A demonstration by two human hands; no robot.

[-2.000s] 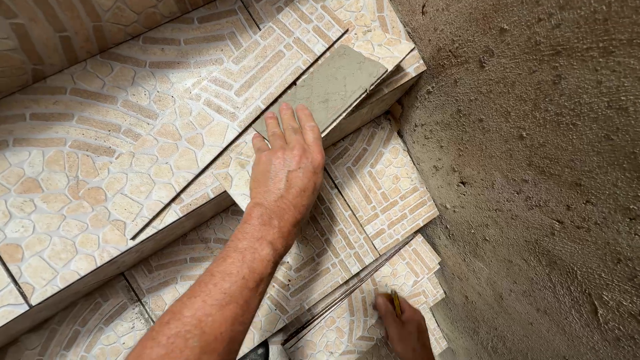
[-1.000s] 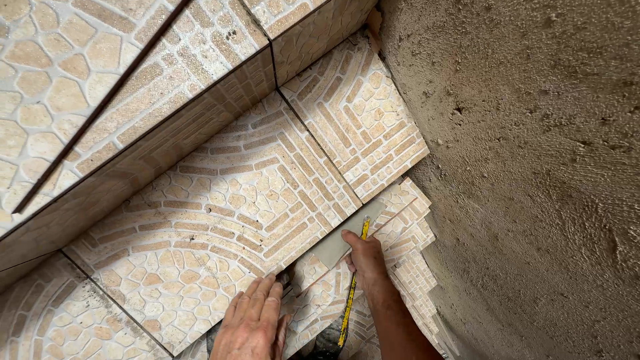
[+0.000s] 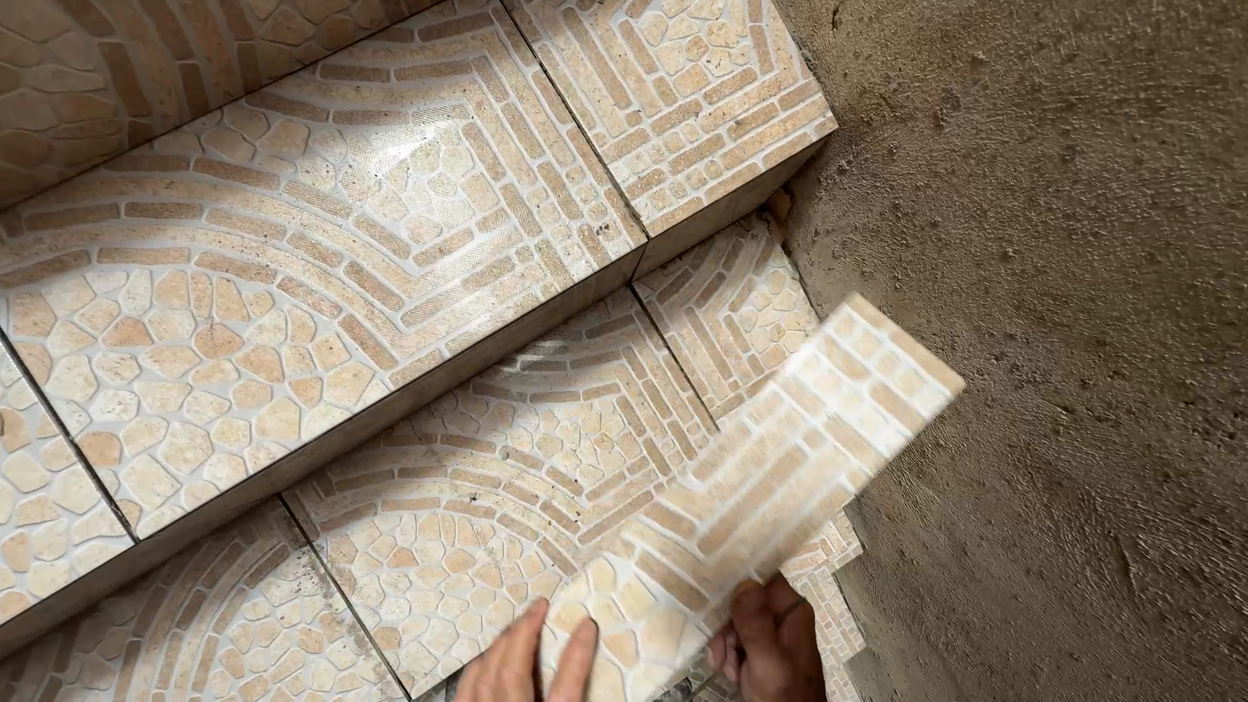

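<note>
A cut strip of patterned ceramic tile (image 3: 770, 478), beige with a stone-mosaic print, is held up at a slant over the lower tiled step. My left hand (image 3: 531, 658) grips its lower left end, fingers spread over the edge. My right hand (image 3: 765, 634) pinches its lower long edge near the middle. The strip's far end reaches over the base of the rough wall. It is slightly blurred. Below it, the lower step's tiles (image 3: 468, 487) are partly covered by the strip.
The upper tiled step (image 3: 244, 322) crosses the left and top, its front edge running diagonally. A rough cement-rendered wall (image 3: 1053, 244) stands along the right. More tile pieces with stepped edges (image 3: 829, 604) lie at the lower right, by the wall.
The patterned strip is now raised in both hands. The yellow measuring tape seen at my right hand a second ago no longer shows. The long thin strip on the upper step is out of view.
</note>
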